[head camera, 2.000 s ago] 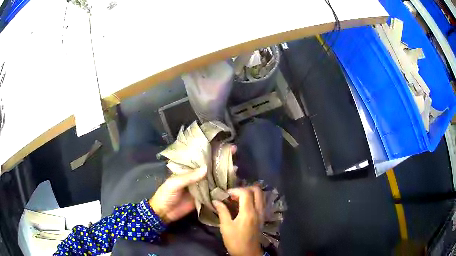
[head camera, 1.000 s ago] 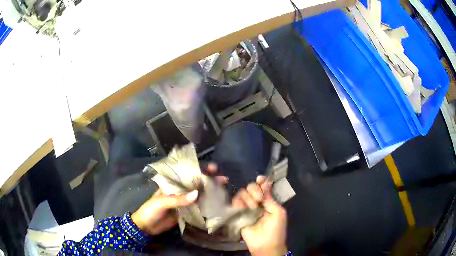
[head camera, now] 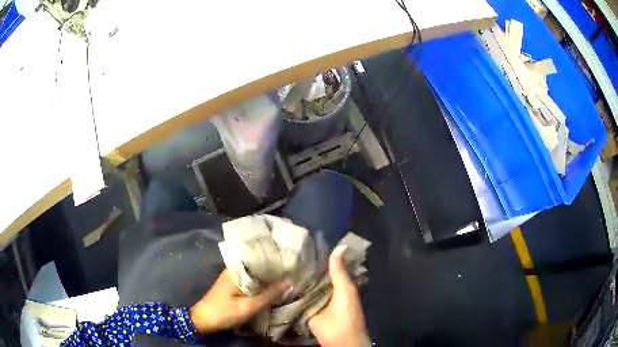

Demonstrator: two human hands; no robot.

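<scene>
A crumpled bundle of beige-grey cut pieces (head camera: 274, 247) is held between both hands above the wearer's lap. My left hand (head camera: 234, 303) grips the bundle from its left and lower side, with the thumb across the front. My right hand (head camera: 341, 308) presses on its right side, thumb pointing up; the fingers are mostly hidden behind the pieces. Loose ends fan out at the right of the bundle.
A white table (head camera: 223, 47) curves across the top. Under it stands a round waste bucket (head camera: 315, 125) with scraps. A blue bin (head camera: 498, 139) with beige strips is at the right. More pieces (head camera: 51, 322) lie at lower left. A scrap (head camera: 101, 228) lies on the floor.
The bundle has gone from fanned and spread to gathered into a more compact clump. My right hand has moved from working at the lower edge to holding the right side, thumb up.
</scene>
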